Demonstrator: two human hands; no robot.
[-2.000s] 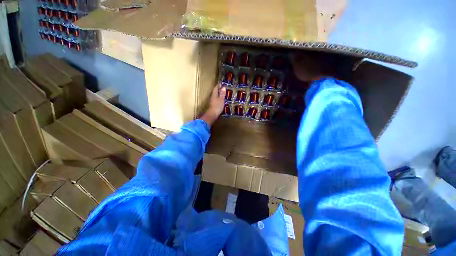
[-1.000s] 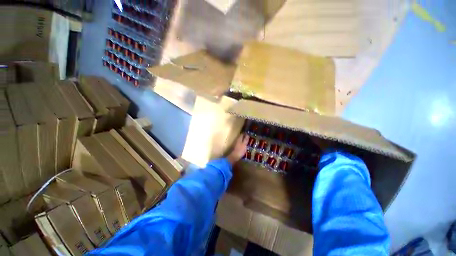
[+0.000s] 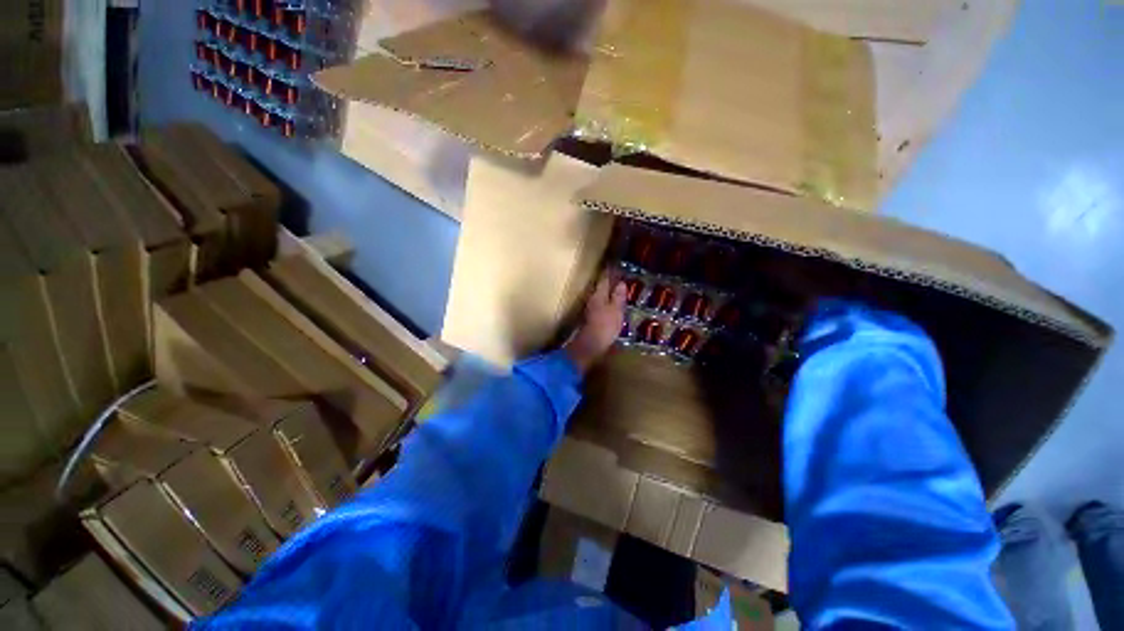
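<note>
A clear tray of copper coils (image 3: pixel 666 317) sits inside the open brown carton (image 3: pixel 666 507) in front of me. The carton's inside is dark at the right. My left hand (image 3: pixel 599 323) holds the tray's left edge, with its fingers over the rim beside the coils. My right arm reaches into the carton on the right side. My right hand is hidden in the dark past the blue sleeve, so its grip cannot be seen.
A tray stack with rows of coils (image 3: pixel 253 62) lies at the upper left by a pale board (image 3: pixel 407 160). Taped carton flaps (image 3: pixel 727 93) spread beyond the carton. Stacked cartons (image 3: pixel 93 247) fill the left. A person's legs (image 3: pixel 1042 561) show at the lower right, on the grey-blue floor.
The view has shifted and turned, and the carton now appears further right and lower than two seconds ago. My left hand stays at the tray's left edge and my right arm stays inside the carton.
</note>
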